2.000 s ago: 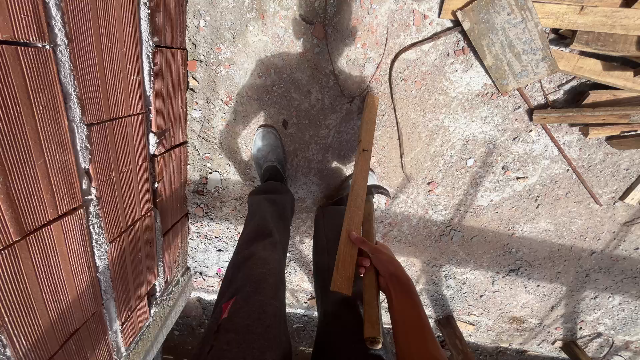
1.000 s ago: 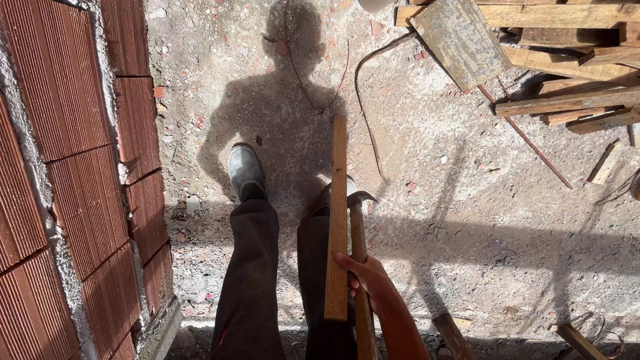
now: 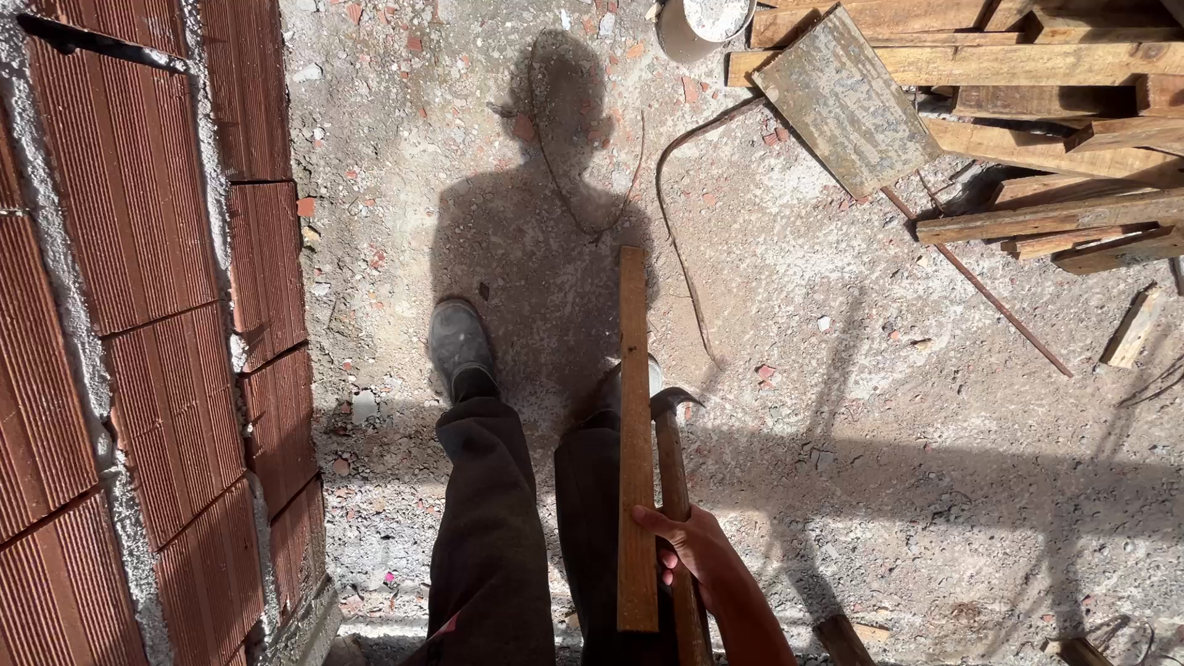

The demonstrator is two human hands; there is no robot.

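Note:
My right hand (image 3: pixel 689 546), low and right of centre, is closed around a narrow wooden strip (image 3: pixel 635 435) and a claw hammer's wooden handle (image 3: pixel 672 462) together. The strip stands lengthwise in the view, its far end over the shadow on the ground. Just right of it, the hammer's dark metal head (image 3: pixel 675 400) points away from me, with the curved claw to the right. Both lie over my right leg and partly hide the right boot. My left hand is out of the frame.
A ribbed hollow-brick wall (image 3: pixel 157 370) with mortar joints runs along the left. A pile of lumber (image 3: pixel 1027 65), a mortar-stained board (image 3: pixel 846 102), a steel rod (image 3: pixel 999 301) and a bucket (image 3: pixel 689 37) are at upper right. Bent wire (image 3: pixel 680 250) lies on the rubble-strewn ground.
The wooden strip and hammer, tilted and crossing at their lower parts two seconds ago, now stand more upright and side by side in my right hand. The bucket has come more into view.

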